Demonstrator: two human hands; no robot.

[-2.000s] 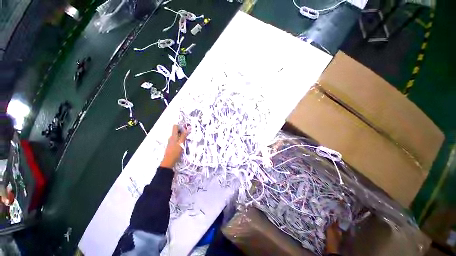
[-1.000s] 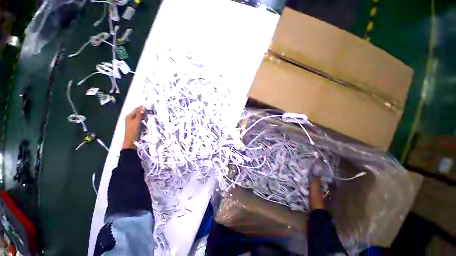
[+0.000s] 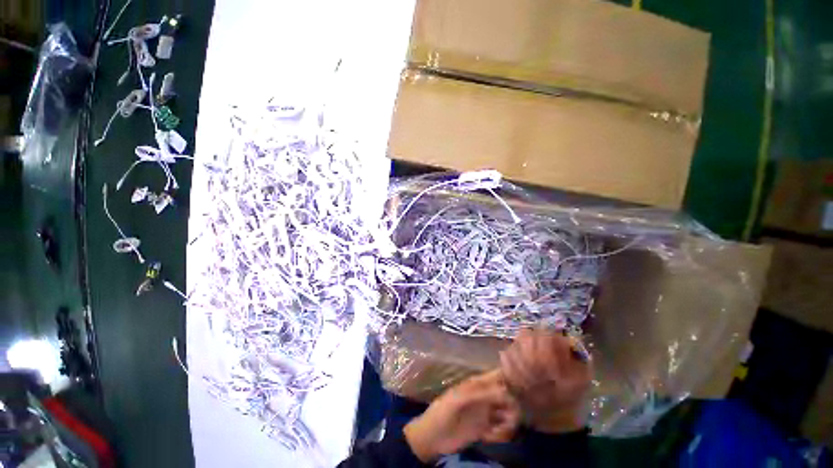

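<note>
White cables lie in a wide tangled heap point(image 3: 283, 228) on the white table. More cables point(image 3: 493, 265) fill the open carton point(image 3: 680, 311), which has a clear plastic liner over its walls. One looped cable point(image 3: 479, 179) lies over the carton's far edge. My left hand point(image 3: 466, 416) and my right hand point(image 3: 548, 375) are close together, touching or overlapping, over the carton's near edge. Their fingers are curled and blurred; whether they hold anything is hidden.
A closed, taped carton point(image 3: 548, 101) stands beyond the open one. Left of the table point(image 3: 311, 46), the green belt point(image 3: 137, 320) carries wired assemblies, a green board point(image 3: 166, 117) and dark clumps. Clear plastic film point(image 3: 55, 101) lies at the far left. Dark cartons stand at right.
My left hand has left the table heap and my right hand has come out of the cables in the carton; both have met at its near edge. The view has turned and shifted right.
</note>
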